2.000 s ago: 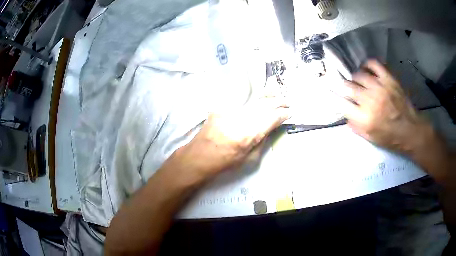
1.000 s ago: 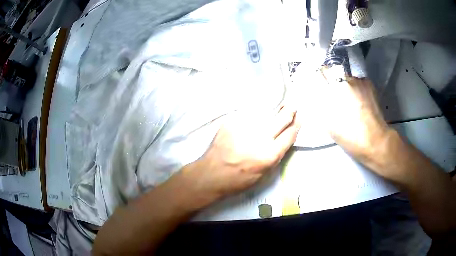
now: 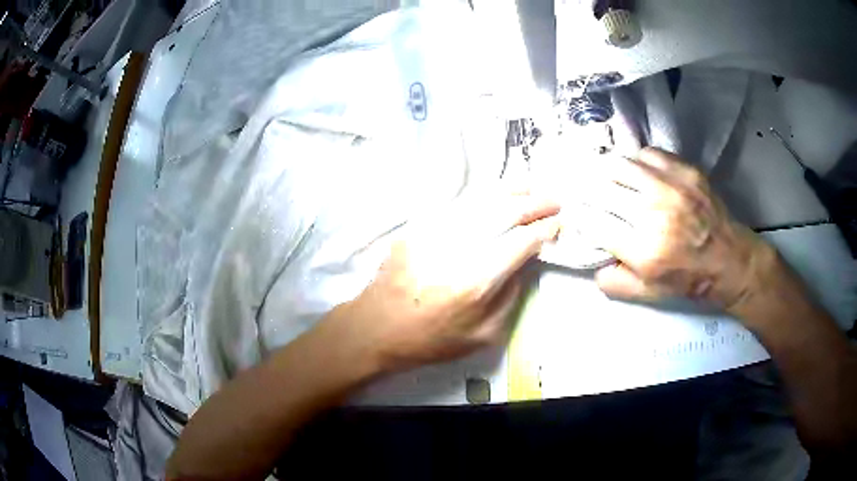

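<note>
A pale grey garment [image 3: 282, 188] lies spread to the left of the needle, overexposed near the lamp. The presser foot and needle area [image 3: 521, 136] shows as a small metal cluster. My left hand [image 3: 460, 272] lies on the cloth with its fingertips at the near edge of a small white garment part [image 3: 575, 246], just in front of the needle. My right hand [image 3: 667, 225] has its fingers curled over the right side of this part, thumb near its curved edge. Glare hides the exact finger contact.
The white machine head spans the top right, with a ribbed knob [image 3: 621, 29]. A dark-handled tool [image 3: 810, 174] lies at the right. Yellow tape [image 3: 523, 362] and a dark olive square [image 3: 478, 390] mark the front edge. A wooden strip [image 3: 111, 207] and scissors-like tools stand left.
My right hand has moved back from near the presser foot, towards the front edge, its fingers now curled over the white part. My left hand stays at the part's near edge. The camera view has shifted.
</note>
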